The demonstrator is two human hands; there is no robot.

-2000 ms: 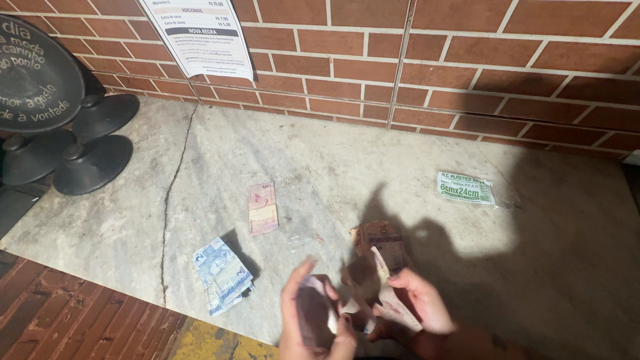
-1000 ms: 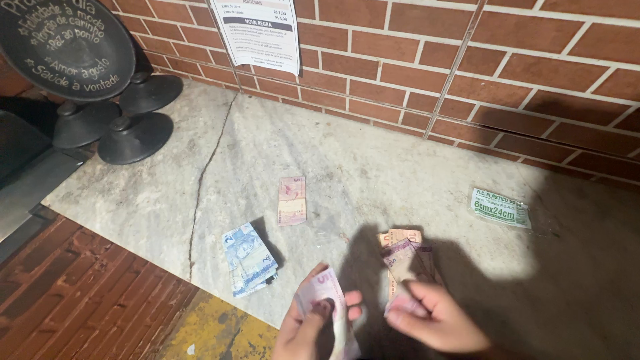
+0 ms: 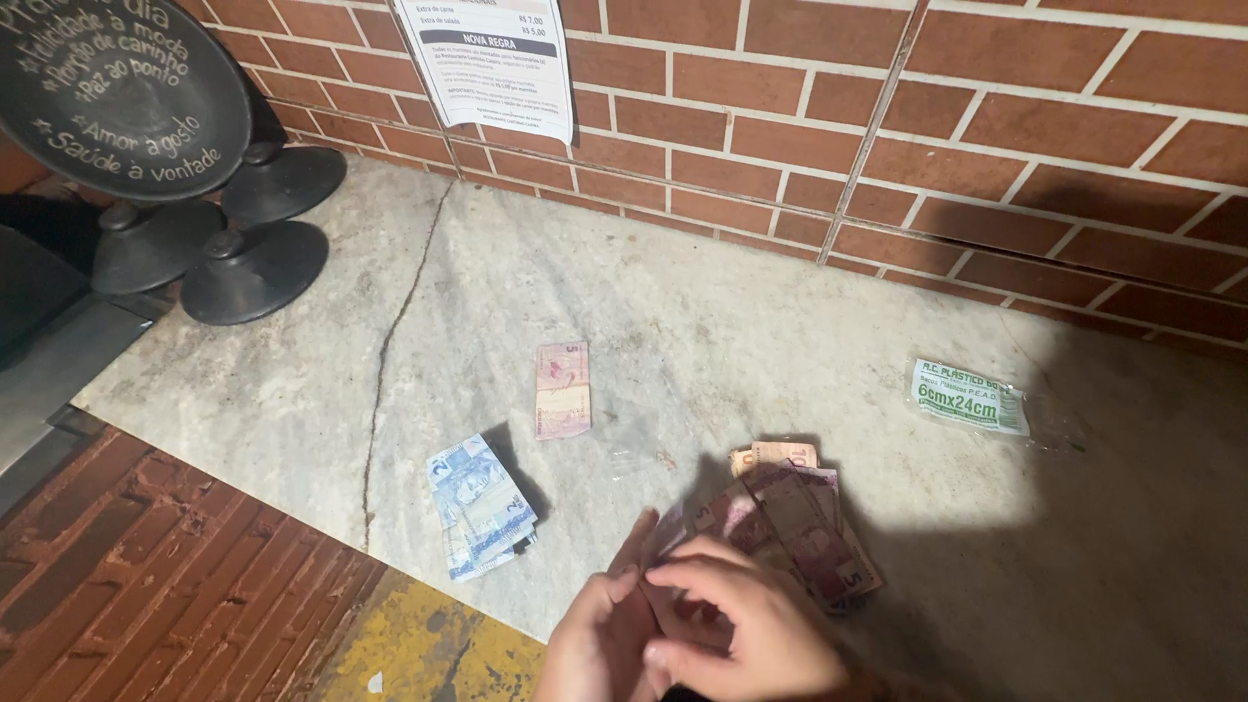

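Note:
Near the front edge of the marble counter, my left hand [image 3: 603, 629] is closed on purple five-real banknotes [image 3: 673, 531]. My right hand [image 3: 746, 614] lies across them, its fingers touching the notes; how firmly it grips is hidden. Just beyond the right hand is a fanned pile of purple banknotes [image 3: 804, 531], with orange ten-real notes [image 3: 785, 453] showing at its far end. A stack of blue two-real banknotes [image 3: 480, 509] rests to the left of my hands. Between the stacks and farther back lies a single-looking pinkish five-real banknote [image 3: 564, 390].
A plastic bag packet with green print [image 3: 968, 398] lies on the right of the marble counter [image 3: 624, 292]. Black round stands [image 3: 255, 273] and a round lettered board [image 3: 117, 97] stand at the left. A printed paper [image 3: 497, 68] hangs on the brick-patterned wall [image 3: 721, 117].
My hands, apart one second ago with notes in the left, have come together over the held notes. Purple notes now spread wider over the right pile. The blue stack has stayed put.

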